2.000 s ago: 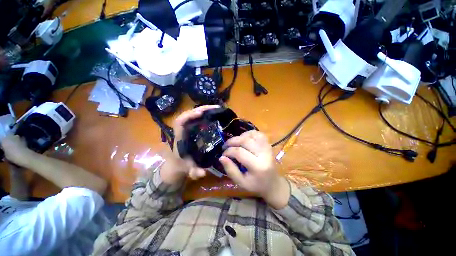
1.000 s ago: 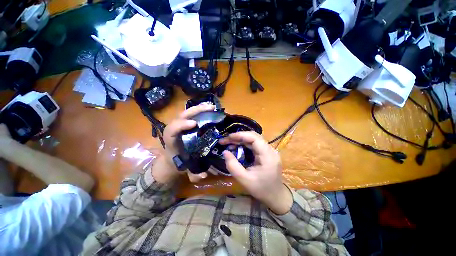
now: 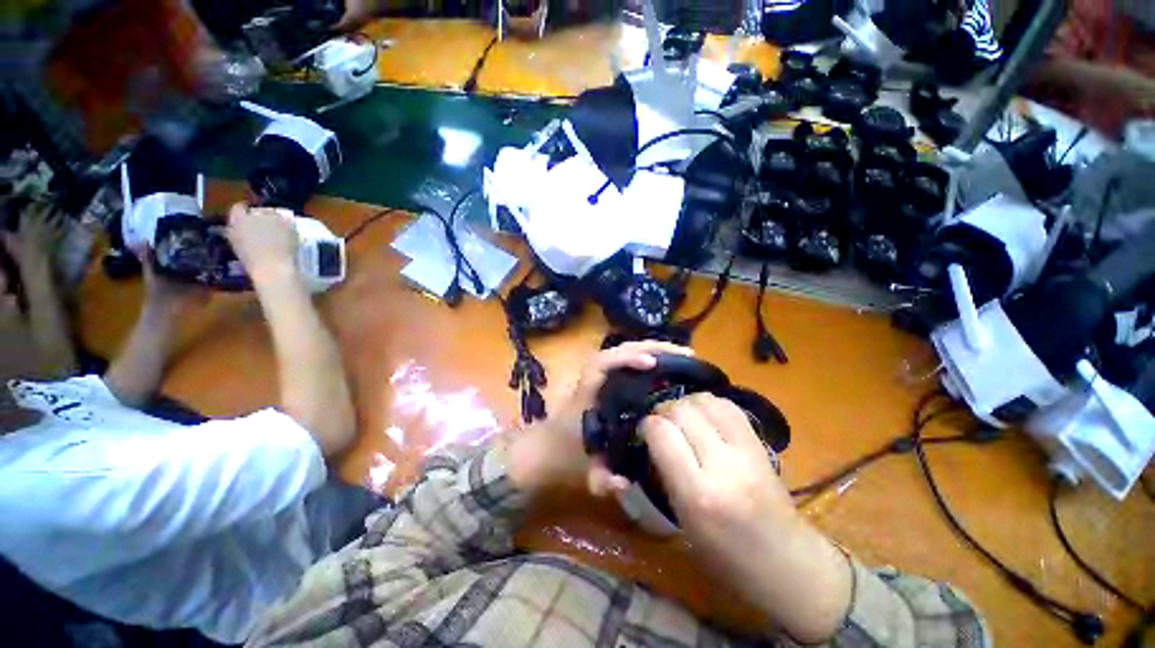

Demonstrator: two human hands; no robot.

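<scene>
My left hand (image 3: 573, 420) holds a black camera head shell (image 3: 621, 411) by its left side, fingers on top and thumb below. The shell sits against an open camera base housing (image 3: 763, 415), black inside, with a white edge showing underneath. My right hand (image 3: 712, 458) reaches over the opening between the two halves with its fingertips bunched together. The fingertips are partly hidden in the dark cavity, so whether they pinch a wire or plug cannot be made out. The board inside the shell is mostly hidden.
Behind are a black faceplate (image 3: 640, 300), a head module (image 3: 545, 305) and white plastic bags (image 3: 452, 253). Black cables (image 3: 963, 544) and white cameras (image 3: 1001, 361) lie at right. A module tray (image 3: 842, 203) is at the back. At left another person works on a camera (image 3: 203, 249).
The view has swung left and up, showing more of the neighbour and tray. My right hand has turned palm down over the housing, and its fingers have closed together. The shell covers its board more.
</scene>
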